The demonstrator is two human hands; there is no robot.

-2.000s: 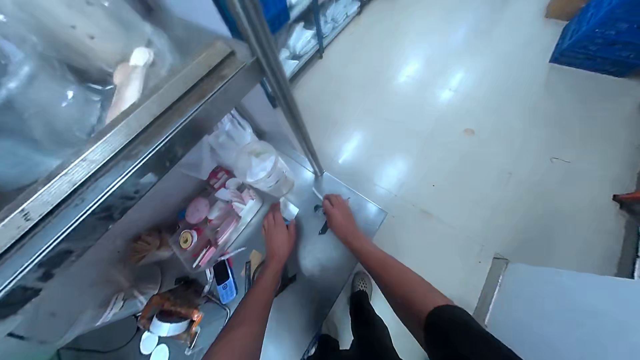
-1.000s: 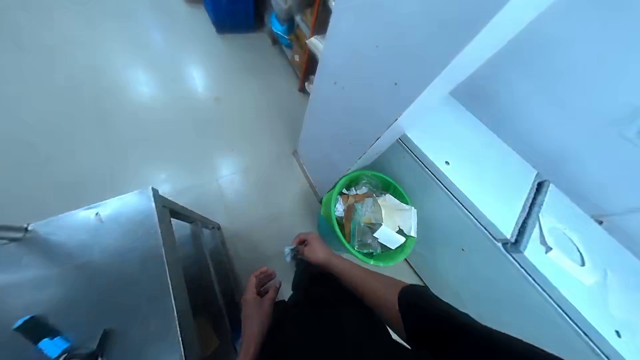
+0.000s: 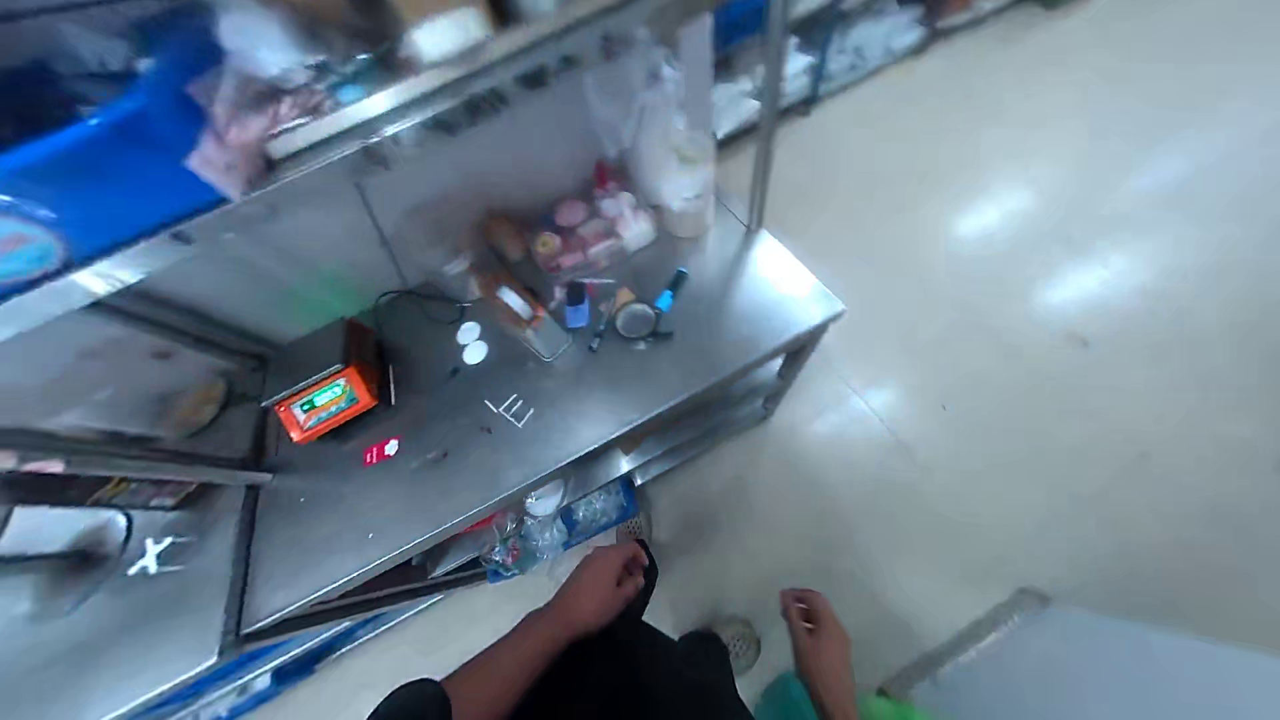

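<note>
My left hand (image 3: 600, 585), fingers curled, hangs over my dark trousers beside the steel table's front edge; whether it holds anything is hidden. My right hand (image 3: 815, 630) is lower right, above the green bin (image 3: 785, 697), its fingers partly bent and nothing plainly seen in them. On the steel table (image 3: 590, 385) lie a roll of tape (image 3: 635, 320), a black and blue tool (image 3: 671, 290), a blue handheld device (image 3: 577, 305) and a tape dispenser (image 3: 520, 305). An orange digital scale (image 3: 325, 400) stands further left, near white discs (image 3: 472, 342) and a red tag (image 3: 381, 451).
A tray of pink and white items (image 3: 590, 235) and a white tub (image 3: 688, 190) stand at the table's back. A steel post (image 3: 768, 120) rises at the far corner. A shelf overhangs the table, with a blue crate (image 3: 110, 180). A white panel (image 3: 1090, 665) stands lower right.
The view has swung from the bin back to the table. The small crumpled piece seen at my right hand one second ago no longer shows there.
</note>
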